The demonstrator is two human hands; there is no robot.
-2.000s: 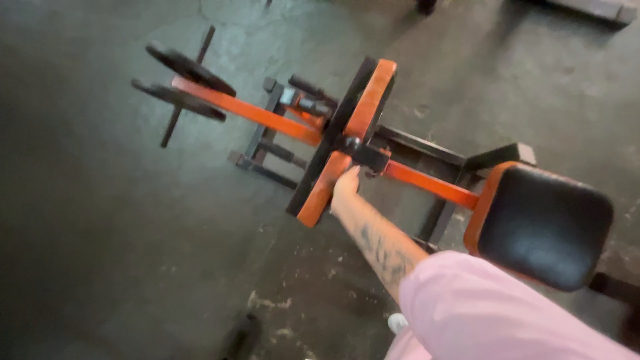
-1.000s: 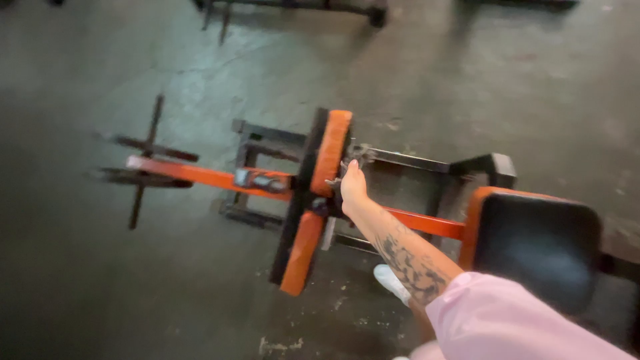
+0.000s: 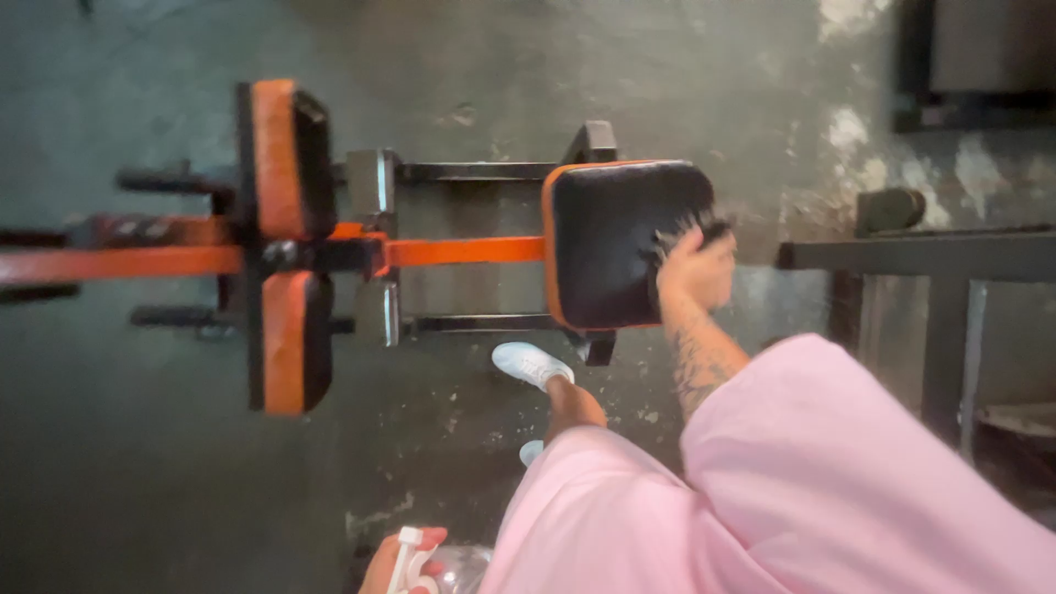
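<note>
My right hand (image 3: 697, 268) is closed on a dark, frayed cloth or brush (image 3: 716, 227), too blurred to tell which, at the right edge of the black padded seat (image 3: 619, 247) of an orange and black exercise machine. At the bottom edge, my left hand (image 3: 384, 565) holds a clear spray bottle (image 3: 462, 568) with a white trigger head. Two upright orange and black pads (image 3: 280, 330) stand left of the seat, joined to it by an orange bar (image 3: 466, 250). Part of the bottle is out of view.
The machine's black base frame (image 3: 478, 171) lies low under the bar. At right stands another dark metal frame (image 3: 924, 256), with a dark object (image 3: 990, 58) above it. My white shoe (image 3: 528, 363) is on the worn floor, just below the seat.
My right hand has moved from the upright pads to the seat's far edge. The left hand and spray bottle have come into view. The view has shifted right.
</note>
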